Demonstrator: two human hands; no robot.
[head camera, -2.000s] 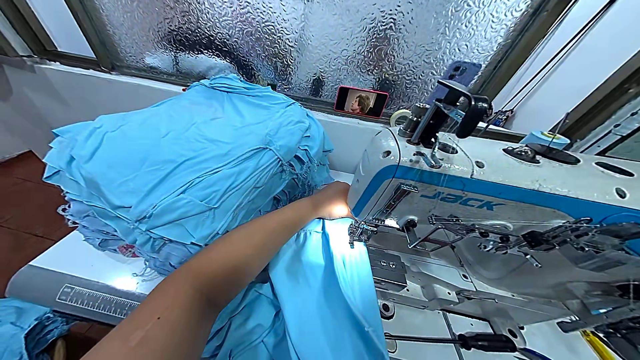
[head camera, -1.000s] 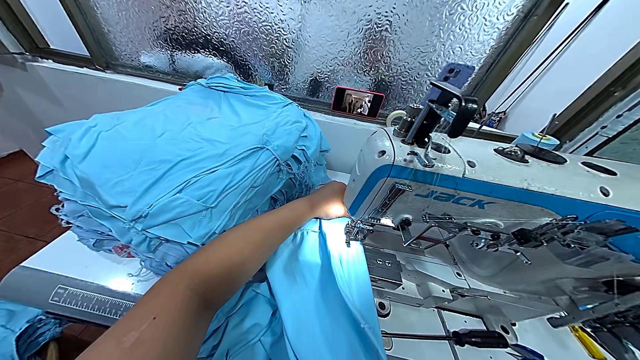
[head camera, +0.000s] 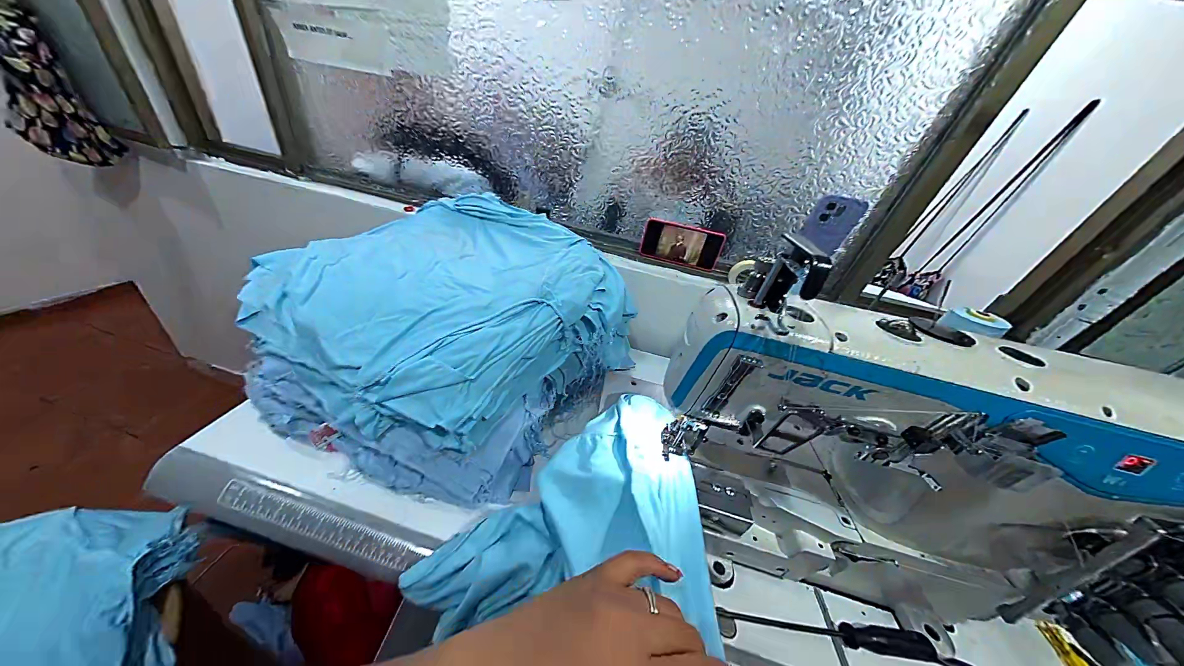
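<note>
My left hand (head camera: 634, 615), with a ring on one finger, lies on light blue fabric (head camera: 592, 499) at the bottom centre. Its fingers are bent over the fabric near its right edge; the frame's lower edge cuts them off, so a grip cannot be confirmed. The fabric's upper end lies under the lit presser foot (head camera: 683, 437) of a white and blue Jack sewing machine (head camera: 832, 388), and its folds spread to the lower left. My right hand is out of view.
Left of the machine, a tall stack of light blue fabric pieces (head camera: 425, 314) sits on the white table (head camera: 213, 449), whose front edge has a ruler scale. More blue fabric (head camera: 74, 583) is at lower left. A black-handled screwdriver (head camera: 888, 640) lies below the machine arm. A phone (head camera: 683, 244) leans at the window.
My left hand has moved from beside the presser foot down toward the near part of the fabric. The view has shifted, showing more on the left.
</note>
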